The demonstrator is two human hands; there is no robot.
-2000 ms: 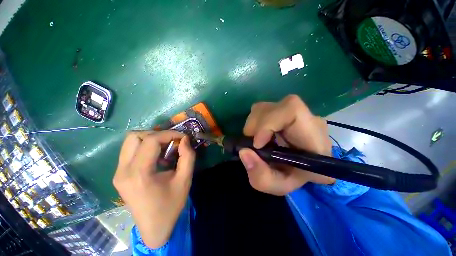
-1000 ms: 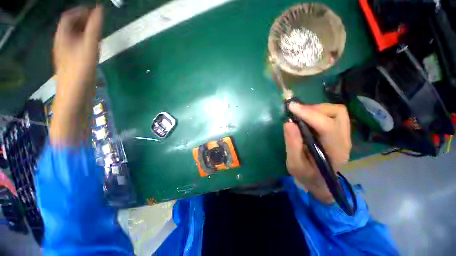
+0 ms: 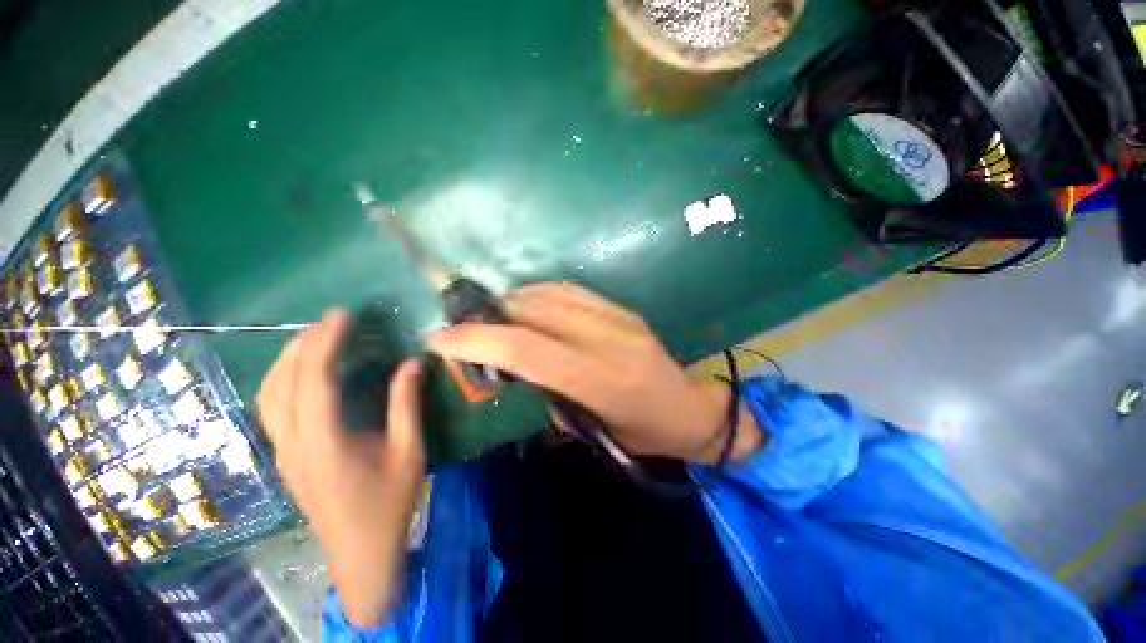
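Note:
My right hand (image 3: 603,364) is closed around the black soldering iron (image 3: 471,305), whose blurred metal tip points up and left over the mat. The orange fixture (image 3: 471,381) is mostly hidden under my right hand. My left hand (image 3: 346,440) is blurred left of the fixture, thumb and fingers apart around a dark blurred patch. I cannot tell whether it holds anything. Thin solder wire (image 3: 226,328) runs from the left edge to my left fingertips. No watch case can be made out.
The clear tray of silver-yellow cells (image 3: 258,484) lies at left. The tan pot (image 3: 704,57) of silvery bits is at the top edge. A notched white piece (image 3: 710,215) lies on the green mat (image 3: 377,75). The black fan (image 3: 829,176) stands at right, with cables below it.
My left hand has come back from the far upper left to beside the fixture. My right hand has moved the iron from the pot to above the fixture. The case left of the fixture is no longer visible.

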